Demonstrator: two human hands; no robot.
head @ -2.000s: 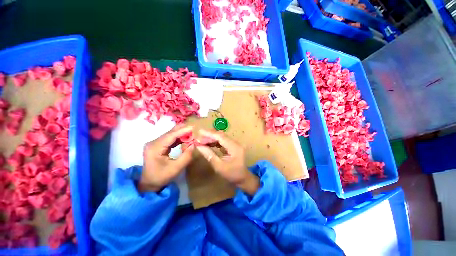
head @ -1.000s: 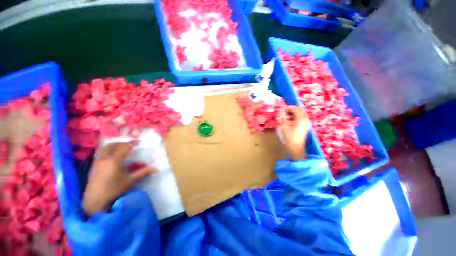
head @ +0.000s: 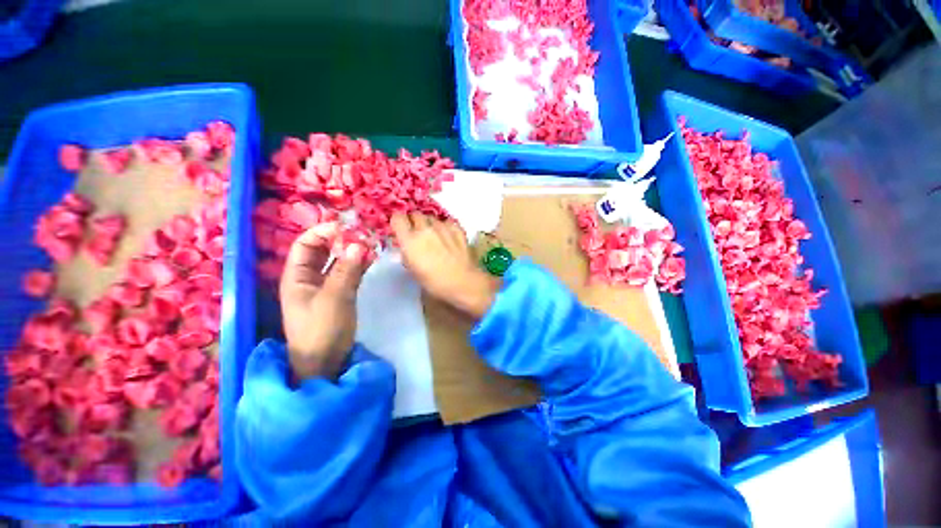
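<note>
My left hand (head: 322, 299) holds a coral-red flower piece (head: 351, 245) between thumb and fingers, at the front edge of the heap. My right hand (head: 439, 258) reaches across the cardboard, its fingertips at the lower edge of the coral-red petal pieces (head: 413, 175); whether it grips one is hidden. Rounder pieces (head: 322, 163) form the left side of the heap. The green glue cap (head: 497, 260) stands on the cardboard sheet (head: 542, 222) just right of my right hand. Assembled flowers (head: 629, 253) lie in a pile at the right of the cardboard.
White glue bottles (head: 624, 201) lie at the cardboard's upper right. A large blue left tray (head: 239, 309) holds rounder pieces. A long blue right tray (head: 712, 309) holds frilly flowers. A blue top tray (head: 547, 160) and a lower-right tray (head: 867, 469) stand nearby. White board (head: 397, 330) shows beside the cardboard.
My right hand has moved from the finished pile leftward to the petal heap. My left hand now holds a flower piece up. The view has shifted, so the trays appear further right.
</note>
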